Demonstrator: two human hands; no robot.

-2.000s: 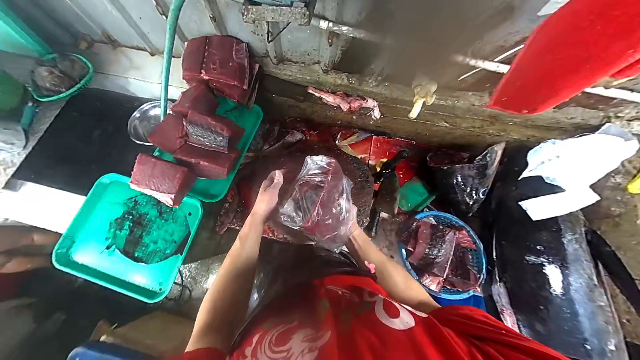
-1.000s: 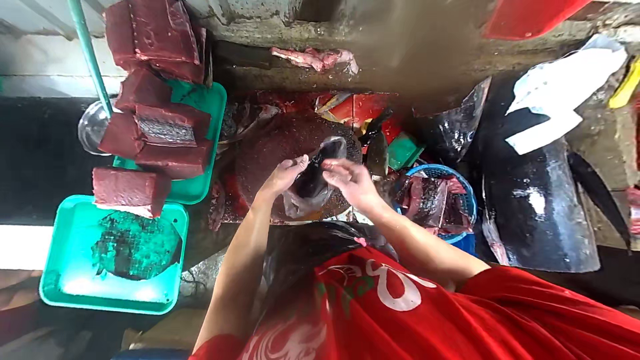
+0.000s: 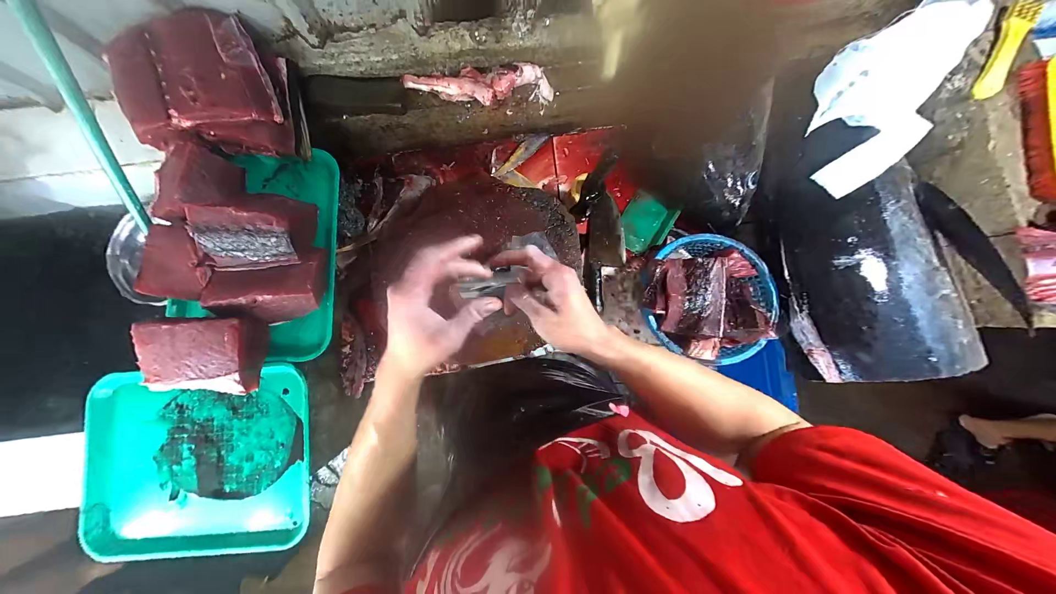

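My left hand (image 3: 433,309) is over the round bloody chopping block (image 3: 445,214), blurred, its thumb and fingers spread at the left side of a thin clear plastic bag (image 3: 492,283). Fingers of my right hand (image 3: 554,299) pinch the bag from the right. Part of the plastic shows beyond my right fingers. Whether the bag holds anything is unclear. Just right of the block lies a broad-bladed knife (image 3: 605,235). Thick dark-red fish blocks (image 3: 256,285) are piled on a green tray (image 3: 324,318) at the left; another block (image 3: 194,351) overlaps the lower green tray (image 3: 194,542).
A blue plastic basket (image 3: 711,358) of fish pieces stands right of the knife. Beyond it lies a large dark fish section (image 3: 883,289) with white cloth or paper (image 3: 895,82) on it. A pink fleshy scrap (image 3: 483,85) rests on the far ledge. A green pole (image 3: 78,107) leans at upper left.
Two seconds ago both hands held the clear bag spread wide, with red showing through it. It is now bunched small between them, and my left fingers have spread apart. The view has shifted.
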